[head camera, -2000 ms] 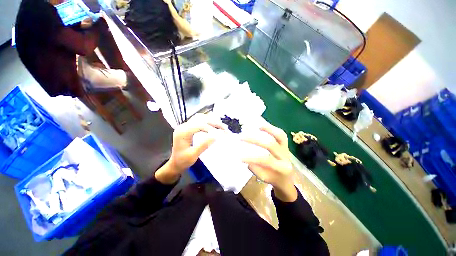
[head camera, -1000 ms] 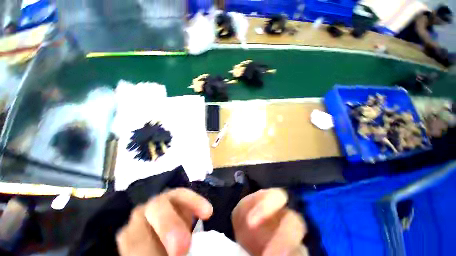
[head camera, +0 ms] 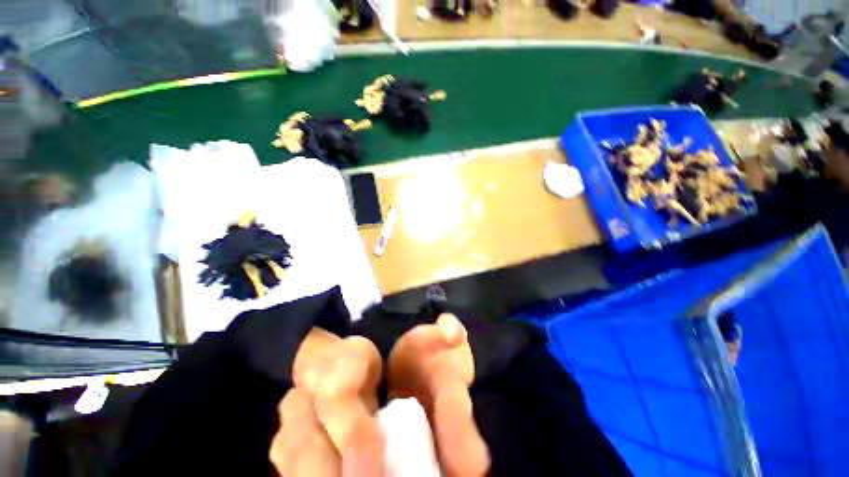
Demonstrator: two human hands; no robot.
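Note:
A white wad, perhaps a wipe or tissue (head camera: 408, 438), is between my two hands at the bottom centre. My left hand (head camera: 333, 401) is closed against its left side and my right hand (head camera: 437, 387) against its right side; the fingers partly hide it. One black figure with beige limb parts (head camera: 244, 258) lies on white liner sheets (head camera: 316, 200) at the left of the bench, away from both hands.
Two similar figures (head camera: 402, 101) lie on the green conveyor (head camera: 503, 93). A phone (head camera: 365, 198), a slim whitish tool (head camera: 386, 232) and a white pad (head camera: 563, 180) lie on the bench. A blue parts tray (head camera: 596, 177) stands right, large blue crates (head camera: 614, 373) below it.
The view has turned right and the bench items sit further left. My hands have come closer together around the white wad. The figure stays on the liner sheets.

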